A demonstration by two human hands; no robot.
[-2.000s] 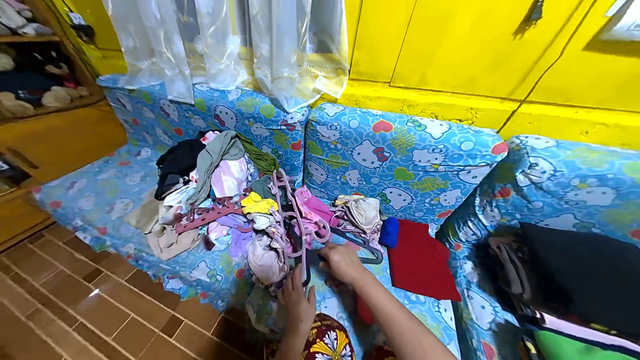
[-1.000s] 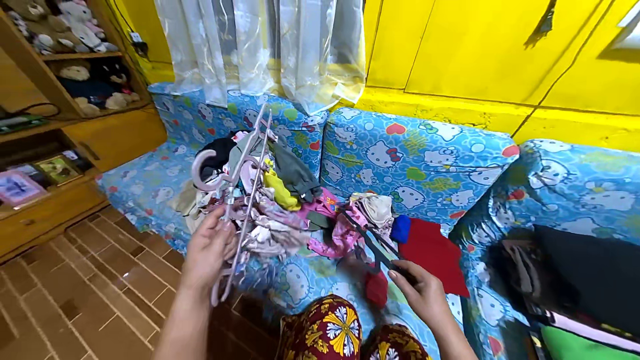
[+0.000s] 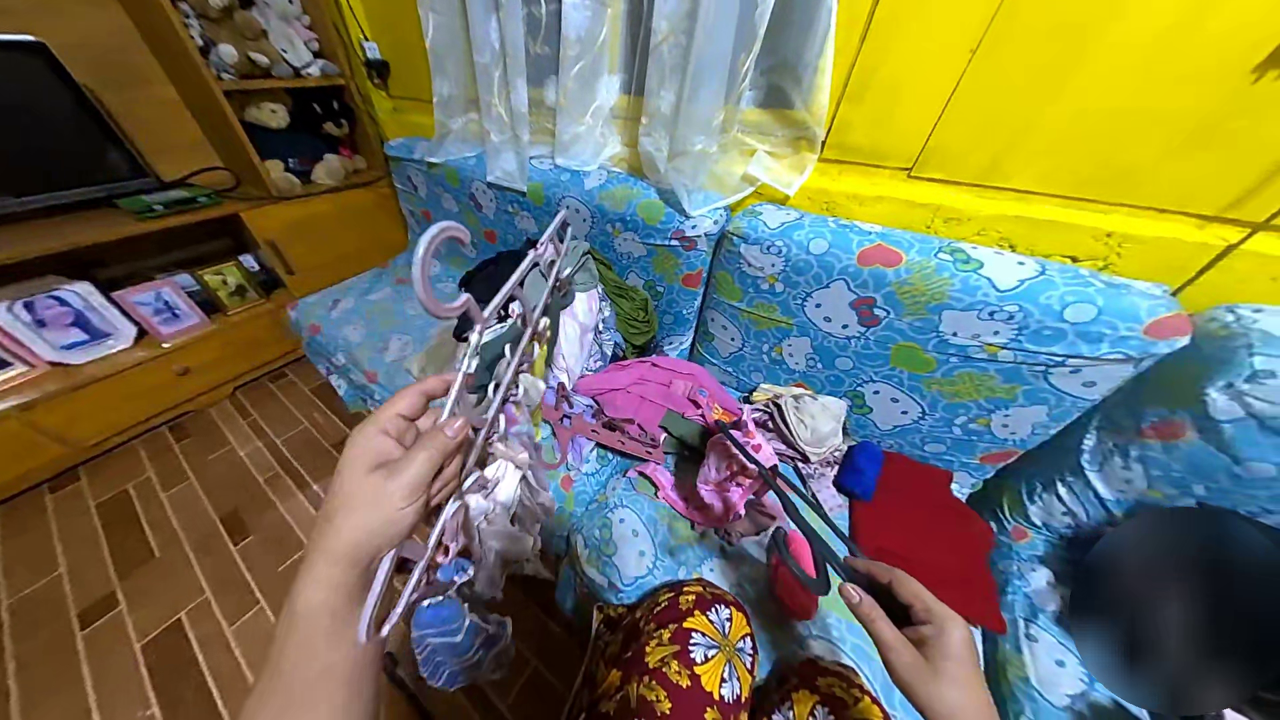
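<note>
My left hand (image 3: 395, 475) grips a pale pink plastic clip hanger (image 3: 500, 350), held up at a tilt, with small clothes hanging from it, among them a blue-and-white striped piece (image 3: 448, 635). In my right hand (image 3: 915, 625) is a dark plastic hanger (image 3: 795, 505), low over the couch, its far end by a pink patterned garment (image 3: 735, 470). Beyond it lie a bright pink cloth (image 3: 660, 390) and a mauve hanger (image 3: 610, 435). A cream cloth (image 3: 810, 420), a rolled blue cloth (image 3: 860, 470), a red folded cloth (image 3: 925, 530) and a bright red-pink piece (image 3: 793, 575) are to the right.
The couch (image 3: 950, 330) has a blue cartoon-cat cover. Green, black and white clothes (image 3: 620, 305) are heaped at its back left. A wooden cabinet (image 3: 340, 235) with stuffed toys, framed photos and a screen stands left. Dark blurred items lie far right. Patterned fabric covers my knees (image 3: 690, 650).
Both hands were close together over the pile two seconds ago and have come apart. My left hand has raised the pink hanger with its small clothes; my right has drawn the dark hanger towards the right.
</note>
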